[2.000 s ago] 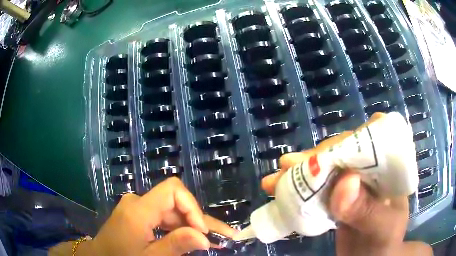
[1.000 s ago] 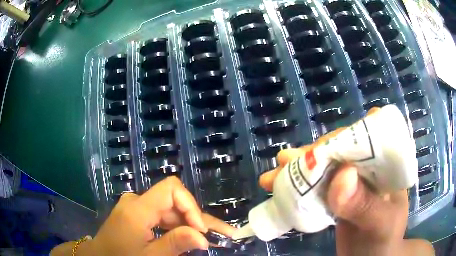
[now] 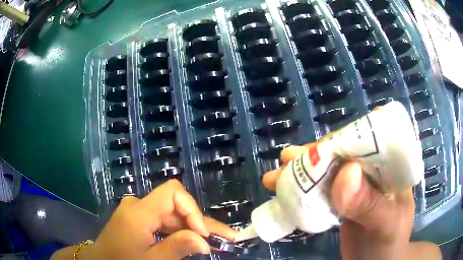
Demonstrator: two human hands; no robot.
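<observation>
My left hand (image 3: 157, 223) is at the bottom, left of the middle, and pinches a small round unit (image 3: 220, 244) between thumb and fingers. Only the unit's dark, shiny edge shows; its face is hidden. My right hand (image 3: 365, 208) grips a white squeeze bottle (image 3: 289, 203) with a black-framed label and a red mark. The bottle is tilted down to the left. The nozzle (image 3: 247, 234) has its fine tip at the unit's edge, beside my left fingertips. Whether liquid comes out cannot be told.
A large clear blister tray (image 3: 177, 101) lies under and beyond my hands, with columns of black discs (image 3: 210, 97) on edge. The green mat (image 3: 45, 117) shows at left. A metal item with a cable (image 3: 70, 15) is at the back left, white paper (image 3: 441, 45) at the right.
The bottle has tilted and shifted very slightly left and up in my right hand. The nozzle tip stays at the unit's edge. My left hand has hardly moved.
</observation>
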